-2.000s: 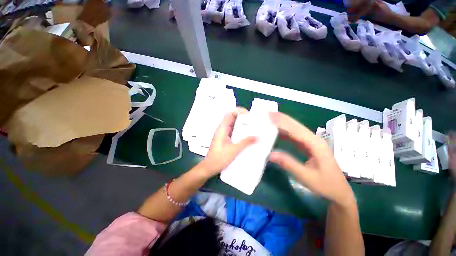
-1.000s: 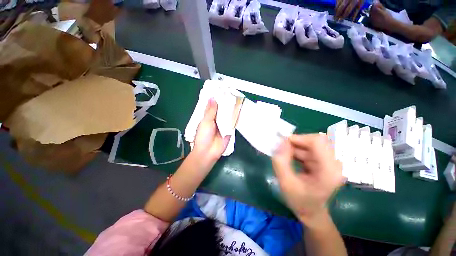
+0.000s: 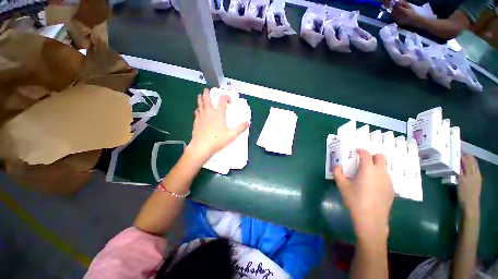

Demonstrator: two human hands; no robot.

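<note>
My left hand (image 3: 212,126) lies with fingers spread on the stack of flat white cards (image 3: 235,150) left of centre. It covers part of the stack, and I cannot tell whether it grips any card. A low pile of smaller white leaflets (image 3: 278,131) lies to the right of that stack. My right hand (image 3: 365,188) holds a white box (image 3: 346,147) at the left end of a row of upright white boxes (image 3: 401,163). Its thumb is on the left and its fingers are on the right. The hand hides the box's lower part.
Crumpled kraft paper (image 3: 65,122) and loose white strapping (image 3: 155,158) lie at left. A grey post (image 3: 203,46) rises behind the cards. More boxes (image 3: 431,136) stand at right, near another person's hand (image 3: 468,182). Bagged products (image 3: 336,30) line the far belt; another worker's arm (image 3: 428,20) is beyond.
My left hand has lowered its cards onto the stack and spread its fingers. My right hand has left the leaflet and moved right to the box row, now holding a box at its left end.
</note>
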